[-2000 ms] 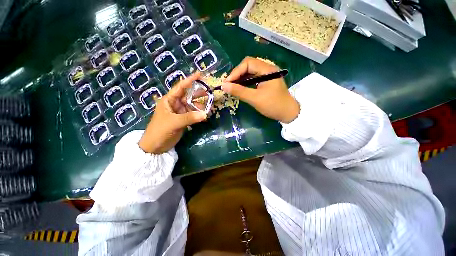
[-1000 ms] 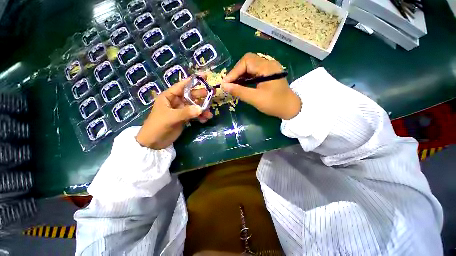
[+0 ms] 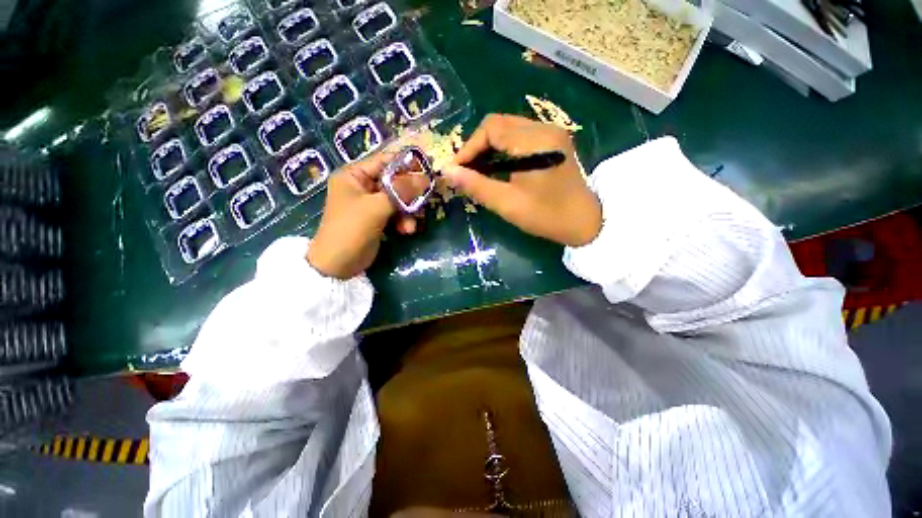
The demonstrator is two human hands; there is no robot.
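Note:
My left hand (image 3: 357, 209) holds a silvery rounded-square housing (image 3: 408, 180) by its edge, tilted, its open centre facing me. My right hand (image 3: 534, 185) grips dark, slim tweezers (image 3: 528, 161) like a pen. The tips point at the housing's right side; whether they touch it or hold a part is too small to tell. A loose heap of small cream parts (image 3: 442, 148) lies just behind the housing, partly hidden by my hands. The clear blister tray (image 3: 185, 271) lies at the left with rows of similar housings in its pockets.
A white parts box (image 3: 624, 88) full of cream bits stands at the back right. White boxes (image 3: 799, 63) with dark hand tools (image 3: 831, 14) on top are beyond it. A cream cluster (image 3: 552, 111) lies behind my right hand. Ridged stacked trays (image 3: 32, 265) stand at the far left.
My left hand has turned and its fingers have shifted on the housing, which now faces me more. My right hand with the tweezers stays close beside it.

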